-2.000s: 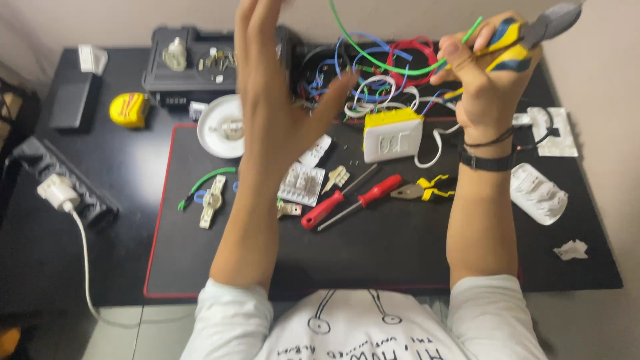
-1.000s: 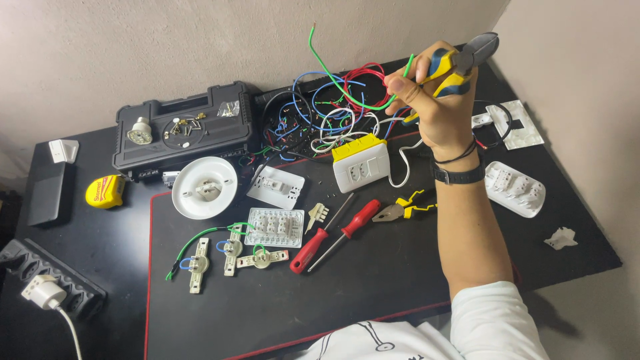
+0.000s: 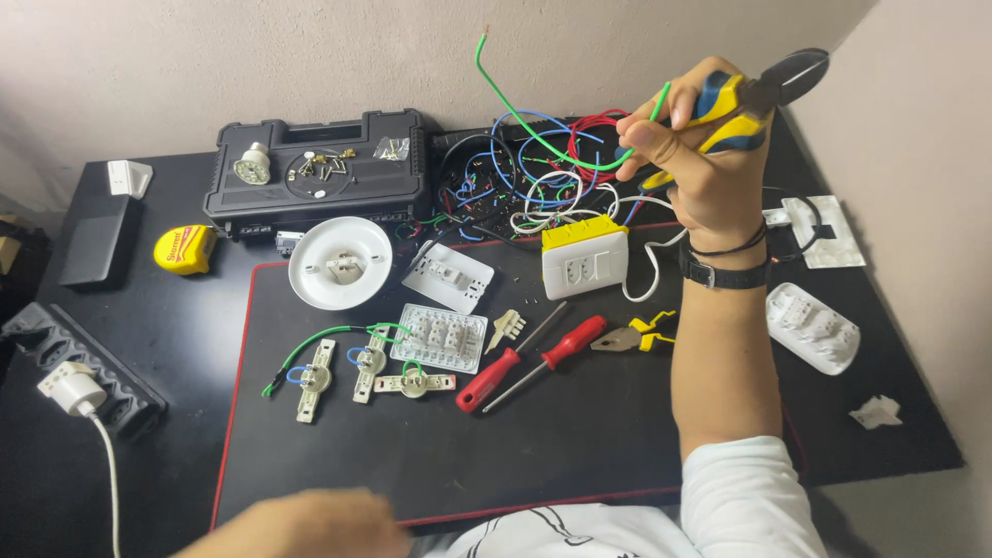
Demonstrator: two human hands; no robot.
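My right hand (image 3: pixel 690 147) is raised over the back right of the desk. It grips diagonal cutting pliers (image 3: pixel 725 108) with yellow and blue handles, jaws pointing up right, and pinches a green insulated wire (image 3: pixel 527 124) whose bare copper end points up. My left hand (image 3: pixel 310 525), blurred at the bottom edge, is low over the mat's front; its fingers are unclear. On the mat lie socket modules (image 3: pixel 314 380) with blue and green wires, a white socket plate (image 3: pixel 439 339), two red-handled screwdrivers (image 3: pixel 488 380), combination pliers (image 3: pixel 632 339) and a yellow-backed socket box (image 3: pixel 585 260).
A black tool case (image 3: pixel 318 170) carries a bulb and small screws. Beside it are tangled wires (image 3: pixel 542 178). A yellow tape measure (image 3: pixel 184 249), power strip (image 3: pixel 85 372), white lamp base (image 3: pixel 341 263), white socket block (image 3: pixel 812 329) and wall plate (image 3: pixel 825 232) surround the work.
My left hand was raised near the middle two seconds ago, was out of view one second ago, and now shows at the bottom. My right hand still holds the cutters and green wire.
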